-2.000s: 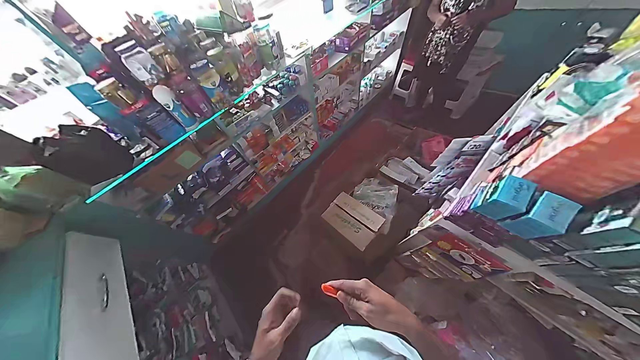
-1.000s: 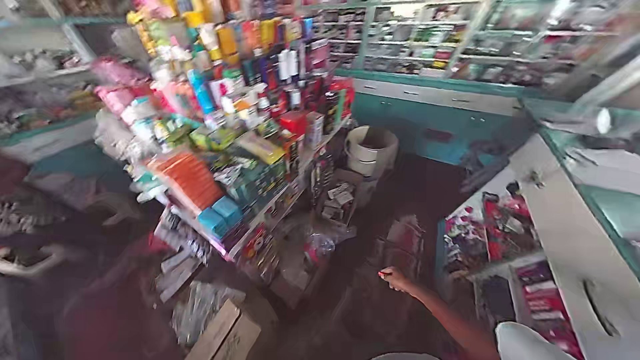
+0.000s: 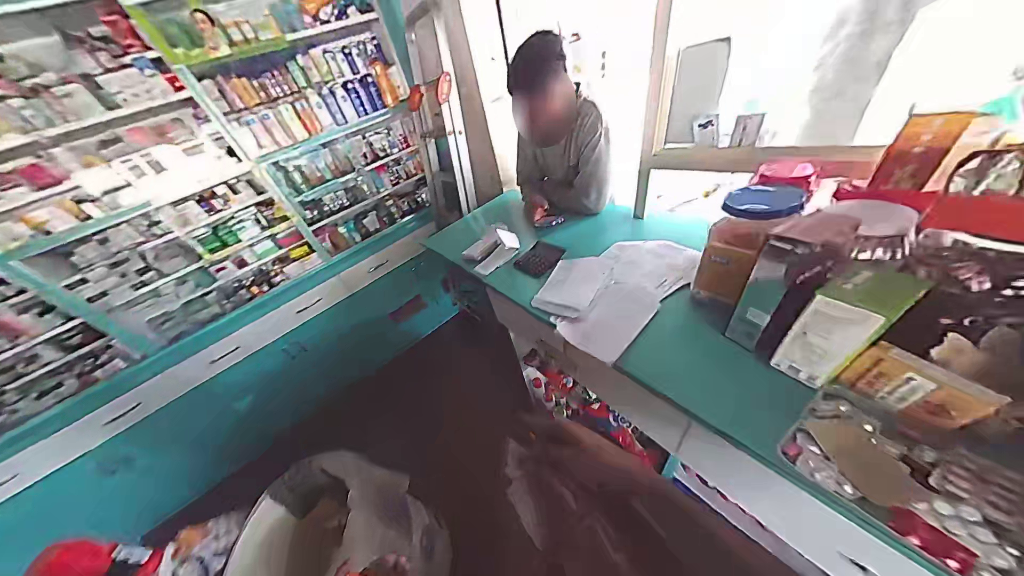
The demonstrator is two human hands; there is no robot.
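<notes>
My right hand (image 3: 572,456) is blurred and dark at the lower middle, its forearm running to the lower right. At its fingertips shows a faint spot of a small orange object (image 3: 532,437), too blurred to name. The hand is in front of the counter's open lower shelf, below the green countertop (image 3: 720,360). My left hand is out of view. On the countertop lie a calculator (image 3: 538,259), loose white papers (image 3: 616,296) and small white boxes (image 3: 490,244).
A person (image 3: 568,152) leans on the far end of the counter, near a phone (image 3: 549,221). Jars and boxes (image 3: 852,320) crowd its right side. A pale bin (image 3: 272,520) stands at the lower left, near a red item (image 3: 76,558). Stocked shelves (image 3: 304,184) line the left wall.
The view has swung far round, from the display cases and shelves to the counter and a person. My left hand, seen two seconds ago, is out of view. My right hand remains in sight.
</notes>
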